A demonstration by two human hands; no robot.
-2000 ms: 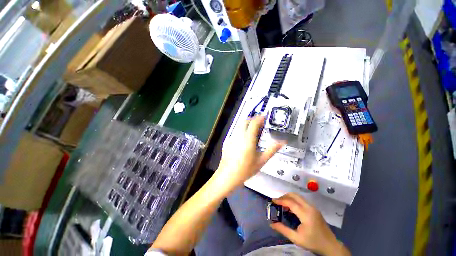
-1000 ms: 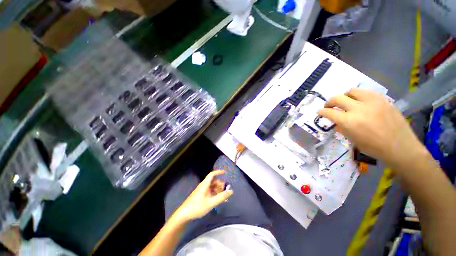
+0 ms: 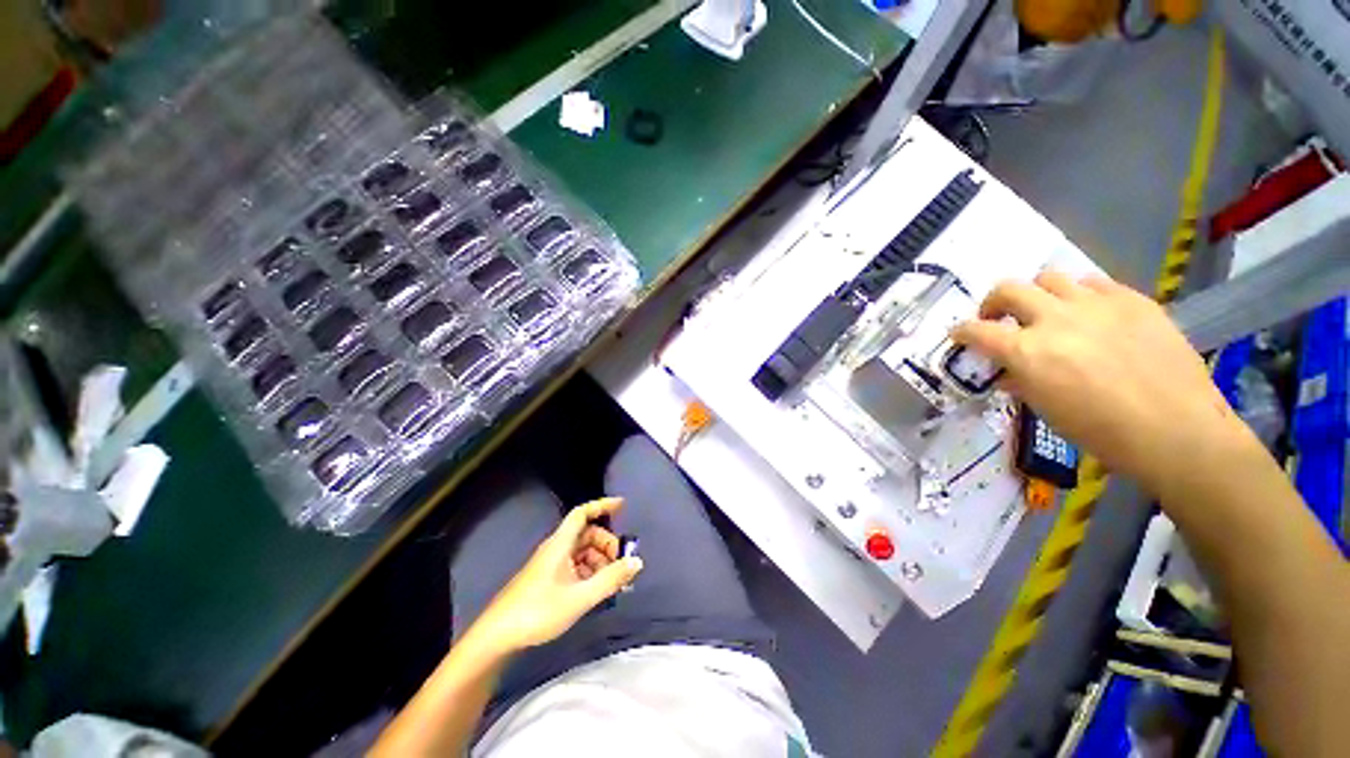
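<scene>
My right hand (image 3: 1103, 378) is over the white machine, its fingertips on a dark rounded-square watch case (image 3: 973, 367) at the metal fixture (image 3: 900, 388). The fingers hide part of the case, so I cannot tell whether it is fully seated. My left hand (image 3: 555, 581) is over my lap, fingers curled around a small dark item with a light edge (image 3: 628, 549), mostly hidden by the fingers. The clear blister tray (image 3: 430, 319) lies on the green bench at the left, with rows of dark cases in its pockets.
The machine top (image 3: 1022, 252) carries a black cable chain (image 3: 925, 230). A red button (image 3: 880, 547) is on its front edge. A black handheld controller (image 3: 1048, 449) is partly behind my right hand. White scraps (image 3: 582, 113) and a dark ring (image 3: 644, 128) lie on the bench. Blue bins (image 3: 1322, 400) are at right.
My left hand has gone from the fixture to my lap. My right hand has gone from the lap, where it held a case, to the fixture. The view has turned and shifted.
</scene>
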